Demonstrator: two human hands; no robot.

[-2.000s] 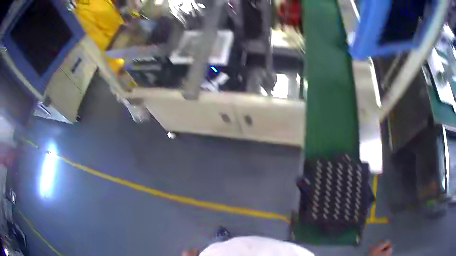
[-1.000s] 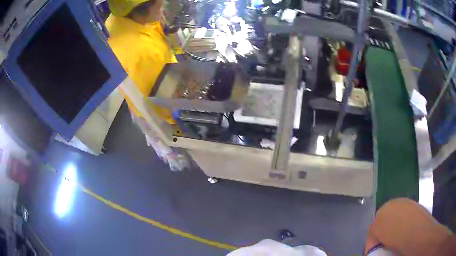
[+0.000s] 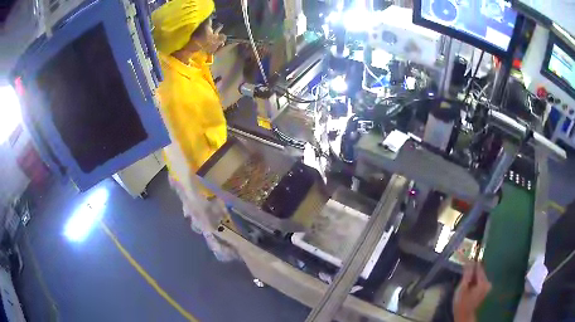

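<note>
One bare hand [image 3: 471,292], which looks like my right hand, is at the lower right beside the green conveyor [image 3: 507,245]. Its fingers point up toward the machine. It is small and blurred, so whether it holds anything cannot be told. My left hand is not in view. A dark tray with bright dots [image 3: 518,180] shows at the conveyor's far end. A hopper [image 3: 230,166] with loose brownish parts stands at centre left, with a white tray [image 3: 337,233] beside it.
A person in yellow [image 3: 189,104] stands behind the blue-framed door [image 3: 94,97] at left. A metal frame bar [image 3: 362,251] and a slanted bar [image 3: 457,242] cross the machine front. A monitor [image 3: 470,19] hangs above. A white paper slip [image 3: 536,277] lies on the conveyor's side rail.
The view has tilted up and turned toward the machine. The near dotted tray has left the picture. The large arm at lower right a second ago now shows as a small hand near the conveyor.
</note>
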